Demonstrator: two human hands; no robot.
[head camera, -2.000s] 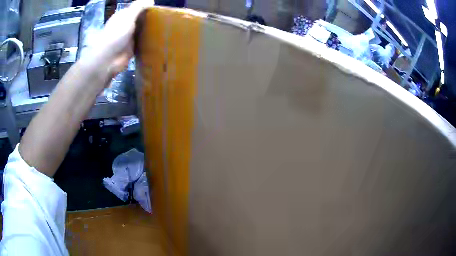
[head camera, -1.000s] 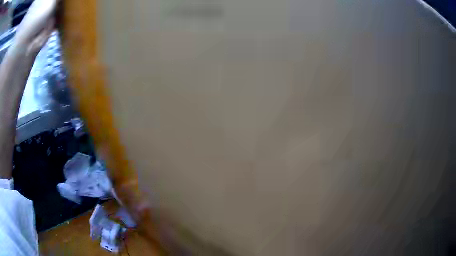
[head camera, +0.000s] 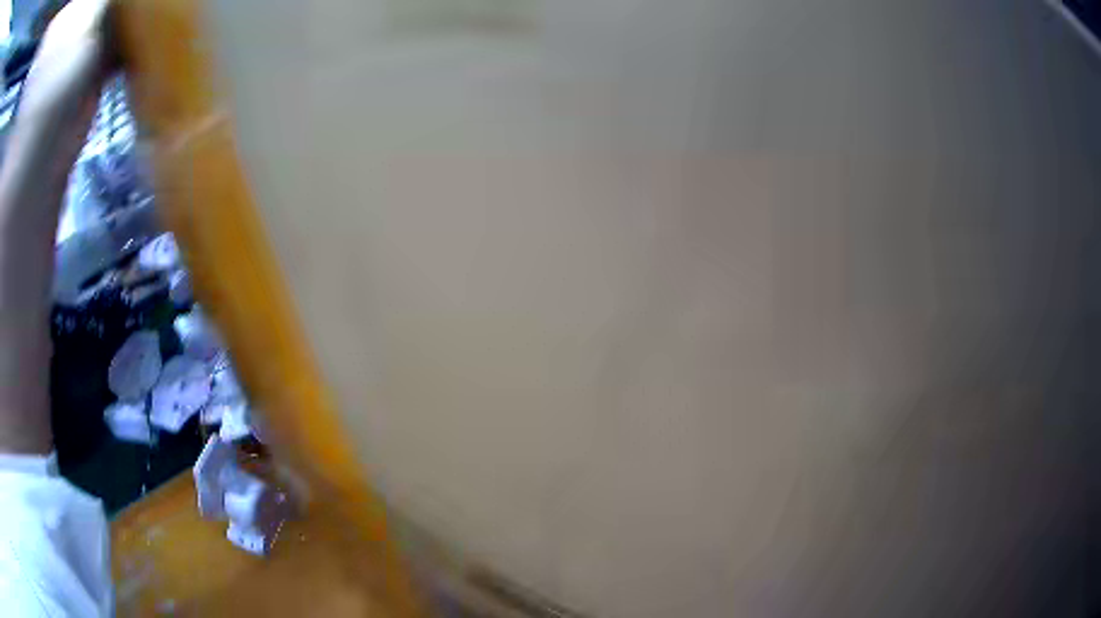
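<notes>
A large brown cardboard carton (head camera: 676, 314) fills most of the view, very close and blurred, with orange tape along its left edge. My left hand (head camera: 82, 36) is at the upper left, closed around the carton's taped edge, partly cut off by the frame. My right hand is not in view. White plastic housings (head camera: 181, 389) lie in a group left of the carton, on the dark mat. A few more white housings (head camera: 242, 495) are at the carton's lower left edge, over the orange-brown bench.
The orange-brown bench (head camera: 151, 561) shows at the lower left, with the dark green mat (head camera: 91, 441) behind it. Blurred shiny things (head camera: 109, 157) are on a shelf at the upper left. The carton hides everything to the right.
The carton and my left hand have shifted left in the picture and the carton fills more of it. More white housings now show on the mat and bench beside it.
</notes>
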